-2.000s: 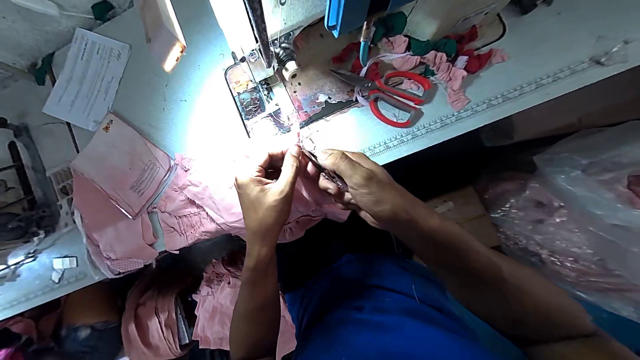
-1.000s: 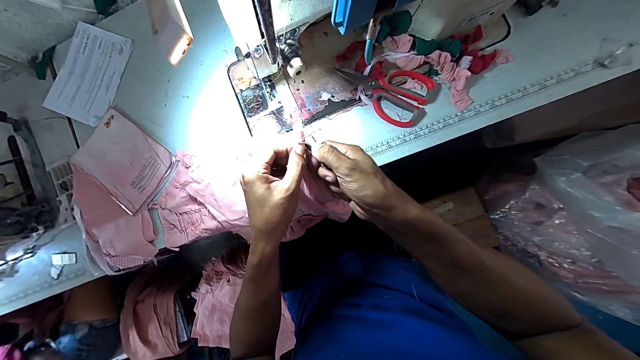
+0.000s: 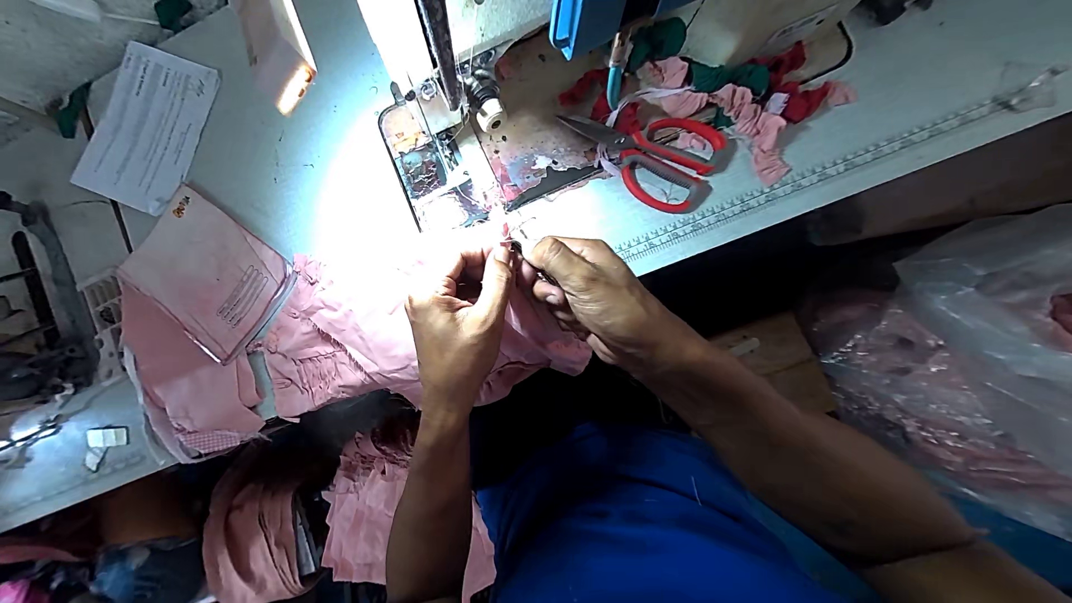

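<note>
Pink gathered fabric (image 3: 335, 335) lies over the table's front edge, below the sewing machine's needle area (image 3: 444, 159). My left hand (image 3: 461, 318) pinches a small bit of this fabric between thumb and forefinger. Close against its fingertips, my right hand (image 3: 586, 293) is closed around a small dark tool, mostly hidden in the fingers; its kind cannot be told. Scissors with red handles (image 3: 670, 163) lie on the table, up and to the right of my hands.
Pink, red and green fabric scraps (image 3: 745, 92) lie behind the scissors. A measuring tape (image 3: 837, 167) runs along the table edge. At left are a notebook (image 3: 209, 276) on pink cloth and a printed paper sheet (image 3: 151, 126). Clear plastic bags (image 3: 988, 335) sit at lower right.
Both hands stay close together at the fabric. The dark tool, which showed more in my right hand two seconds ago, is now mostly covered by its fingers.
</note>
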